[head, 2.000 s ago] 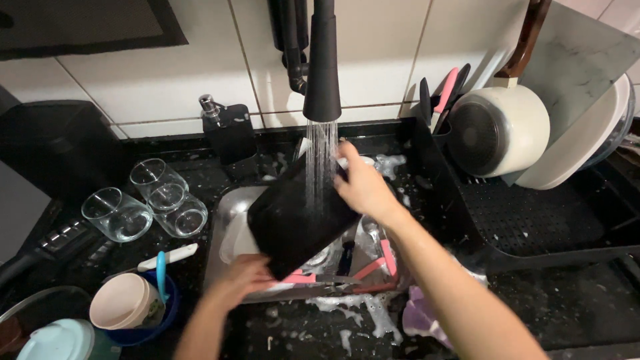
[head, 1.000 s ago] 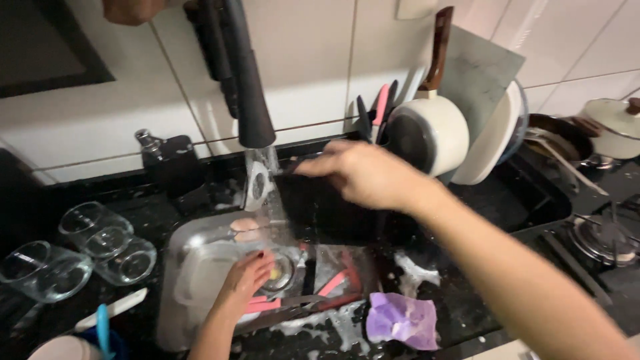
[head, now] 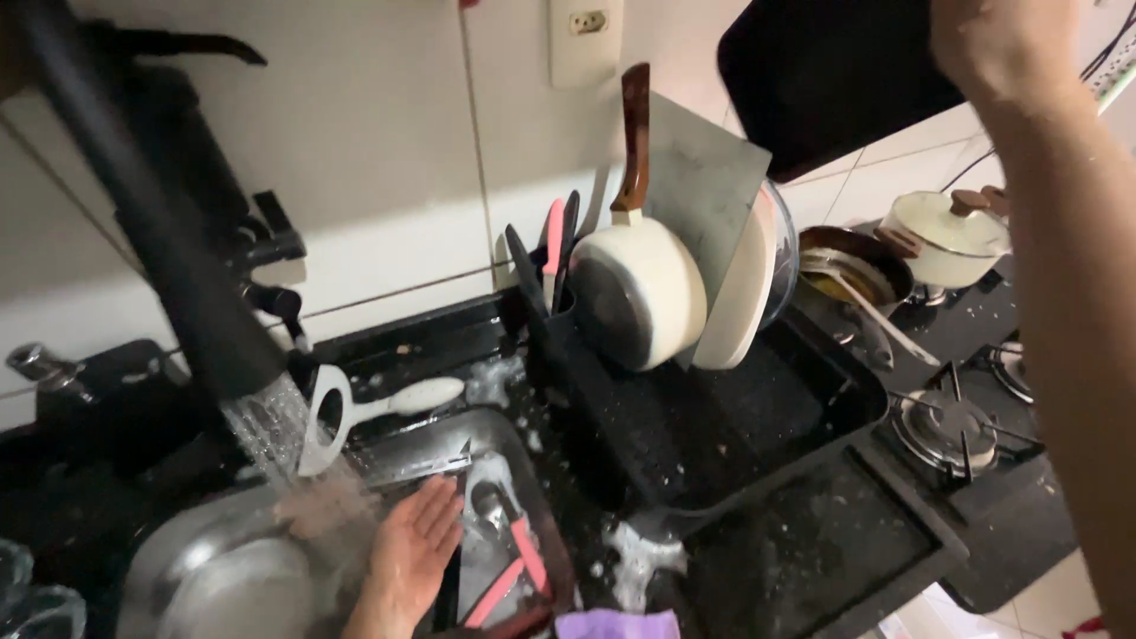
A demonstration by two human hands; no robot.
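Observation:
My right hand (head: 1012,44), at the upper right, grips a dark flat board or tray (head: 825,80) held up beside the grey board in the rack. Over the sink (head: 524,461), my left hand (head: 417,541) is held palm up with nothing in it. Water pours from the black faucet (head: 222,346) just left of that hand. Pink-handled utensils (head: 532,559) lie in the soapy right part of the sink. A pale slotted utensil (head: 399,399) rests at the sink's back edge, and a purple cloth or sponge (head: 617,625) is at the bottom edge.
The black dish rack (head: 710,444) holds a cream saucepan (head: 648,293), a grey board (head: 701,169), a white dish (head: 741,284) and knives (head: 553,240). On the stove beyond are a frying pan (head: 852,266) and a lidded pot (head: 950,235). Glasses (head: 40,612) stand at lower left.
My right hand has lifted the dark board from under the faucet, up and right past the rack. My left hand, on the board's lower edge two seconds ago, has let go. The view has swung right.

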